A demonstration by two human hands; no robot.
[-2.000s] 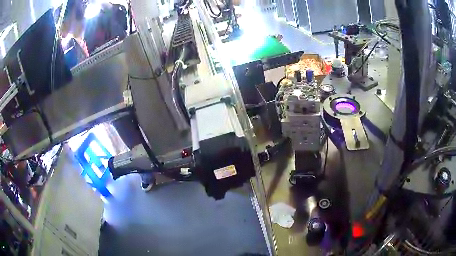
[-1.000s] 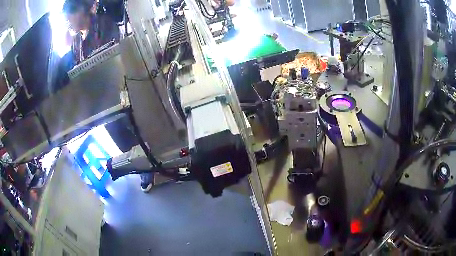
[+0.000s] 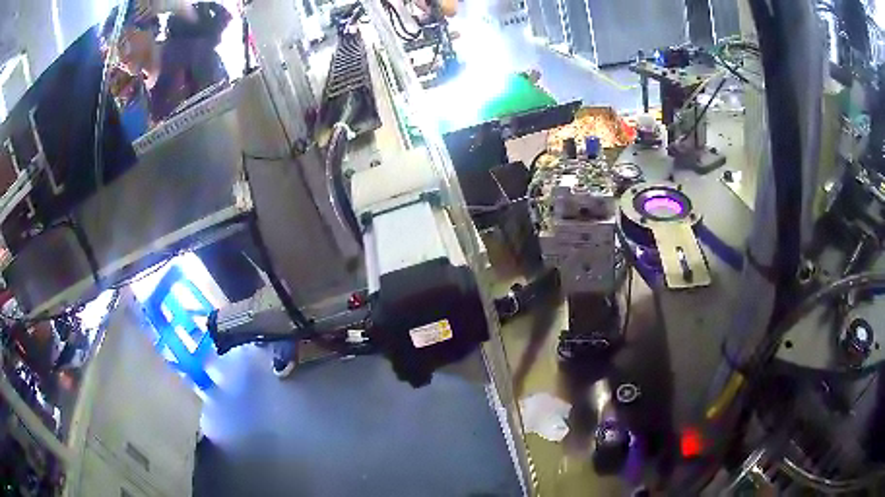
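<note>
Neither of my hands is in the picture. Nearest in front of me on the metal machine deck (image 3: pixel 679 354) lie a crumpled white wipe (image 3: pixel 546 415), a small round part with a pale centre (image 3: pixel 628 392) and a dark upright cylindrical part (image 3: pixel 611 442). A red light (image 3: pixel 690 444) glows to their right. A ring light (image 3: pixel 665 206) glows purple on a flat metal bracket (image 3: pixel 685 255). At the right edge is part of the dial plate (image 3: pixel 796 347) with a round silver and black fixture (image 3: pixel 858 335).
A black-ended motor (image 3: pixel 427 315) with a white label hangs left of the deck edge. A thick black cable column (image 3: pixel 788 146) crosses the right side. A metal block assembly (image 3: pixel 584 243) stands mid-deck. A person (image 3: pixel 184 53) is at the upper left, beyond the machine.
The view has shifted slightly since two seconds ago. The person at the upper left has moved. The things on the deck look unchanged.
</note>
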